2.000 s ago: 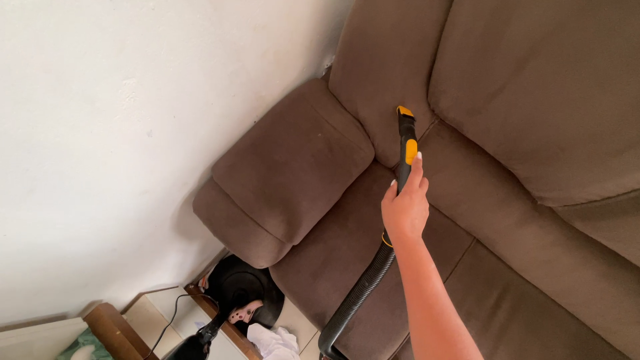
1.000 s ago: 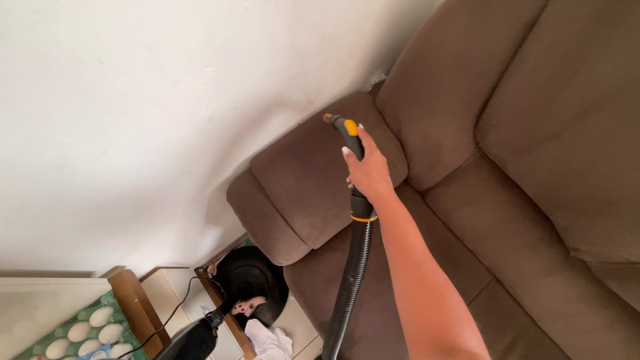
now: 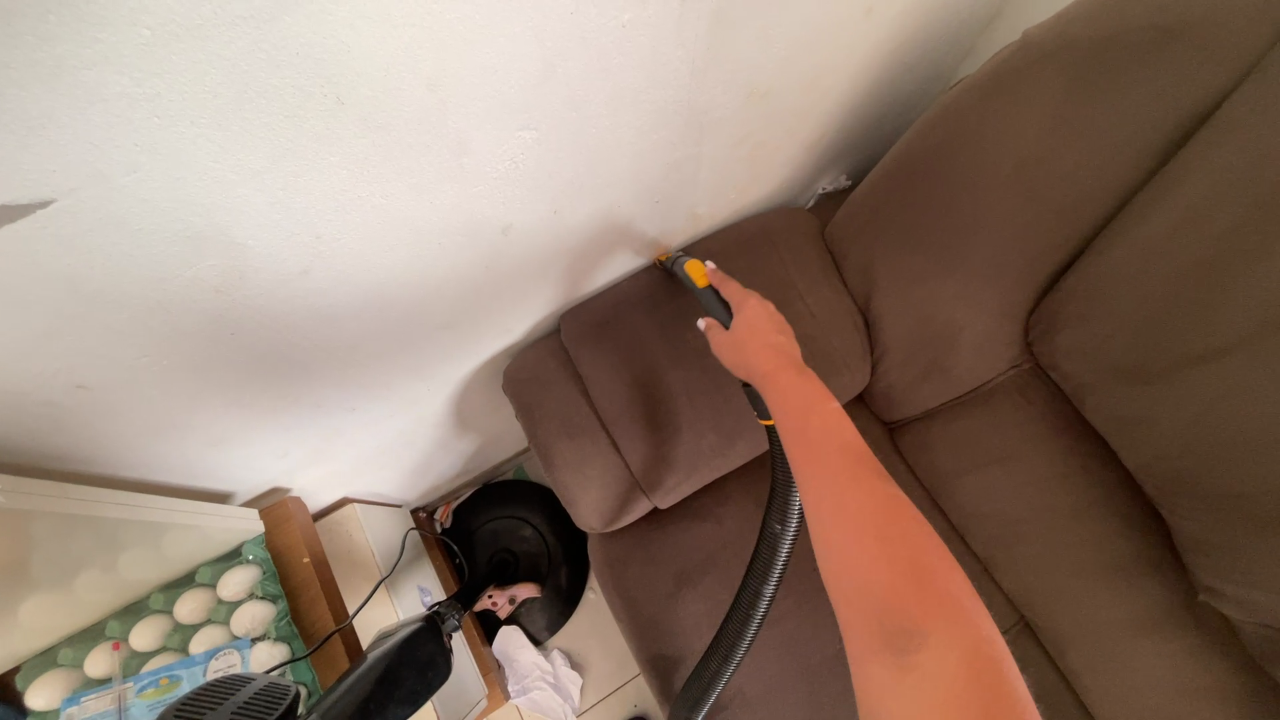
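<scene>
My right hand (image 3: 755, 335) is closed around the dark handle of a vacuum hose (image 3: 760, 560), its thumb and a finger near the yellow part. The short nozzle (image 3: 672, 262) with a yellow tip lies at the wall-side edge of the brown sofa armrest (image 3: 690, 370), close to the white wall. A ribbed black hose runs from the handle down past my forearm, over the seat cushion (image 3: 700, 590). My left hand is out of the picture.
Brown back cushions (image 3: 1000, 190) fill the right side. At lower left are a green tray of white eggs (image 3: 197, 605), a wooden edge (image 3: 310, 580), a black fan (image 3: 400, 670) with a cord, a round black base (image 3: 560, 560) and a white cloth (image 3: 535, 675) on the tiled floor.
My right hand has moved the nozzle from the sofa's back cushion, across the armrest, to the armrest's edge by the wall. The view has shifted toward the wall and the egg tray.
</scene>
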